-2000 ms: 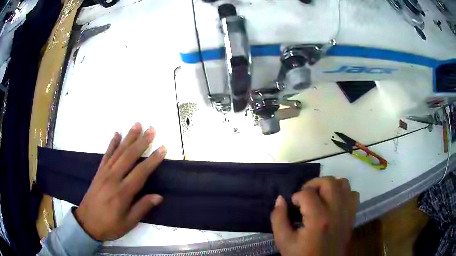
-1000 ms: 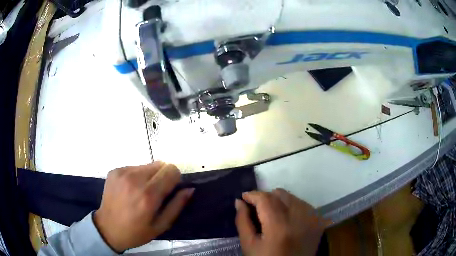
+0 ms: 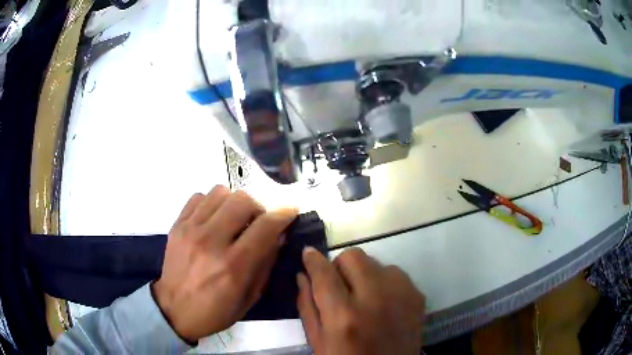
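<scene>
A long dark fabric strip (image 3: 104, 267) lies flat on the white table, with its right part under my hands. Its right end (image 3: 308, 232) looks folded and sits just below the needle area. My left hand (image 3: 222, 260) grips the strip near this end, thumb and fingers closed at its upper edge. My right hand (image 3: 357, 295) pinches the end from the right with thumb and index finger. The presser foot (image 3: 312, 182) is small and partly hidden by the white sewing machine head (image 3: 429, 87).
Thread snips (image 3: 502, 206) lie right of the needle area. A small dark triangle (image 3: 495, 119) lies by the machine body. A dark fabric bundle (image 3: 17, 166) hangs left of the yellow-brown board (image 3: 50, 159). A measuring tape (image 3: 499, 308) runs along the front edge. Checked cloth (image 3: 613, 281) is at right.
The strip's right end has come in from the right and now looks folded between my fingers, nearer the needle. Both hands have drawn close together from spread apart.
</scene>
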